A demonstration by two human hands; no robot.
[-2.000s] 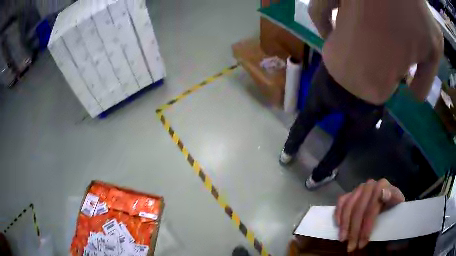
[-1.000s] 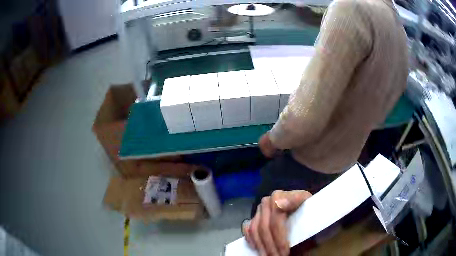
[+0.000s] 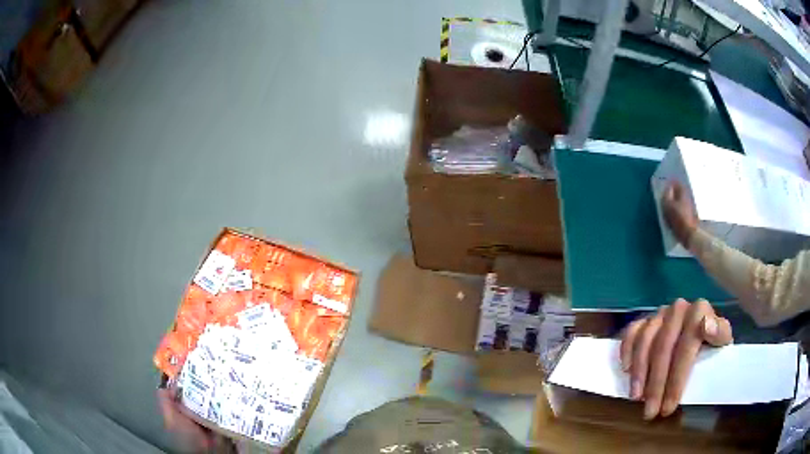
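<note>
A shallow cardboard tray point(image 3: 330, 377) holds orange packets point(image 3: 266, 259) with a pile of white barcode labels point(image 3: 244, 377) on top. My left hand point(image 3: 188, 426) is at the tray's lower left edge and holds it; its fingers are partly hidden under the tray. My right hand point(image 3: 671, 356) lies with its fingers over the white top flap point(image 3: 742, 372) of a brown carton at the lower right. The carton's inside is dark.
A large open carton point(image 3: 484, 213) with clear bags stands on the floor beside the green bench point(image 3: 604, 239). A lower open carton point(image 3: 426, 306) holds small boxes. Another person's hand point(image 3: 682, 217) touches white boxes point(image 3: 746, 191) on the bench.
The view has swung past the bench and down towards the floor cartons. The orange tray, out of view one second ago, shows again. The bench person is now mostly out of frame. My right hand stays on the flap.
</note>
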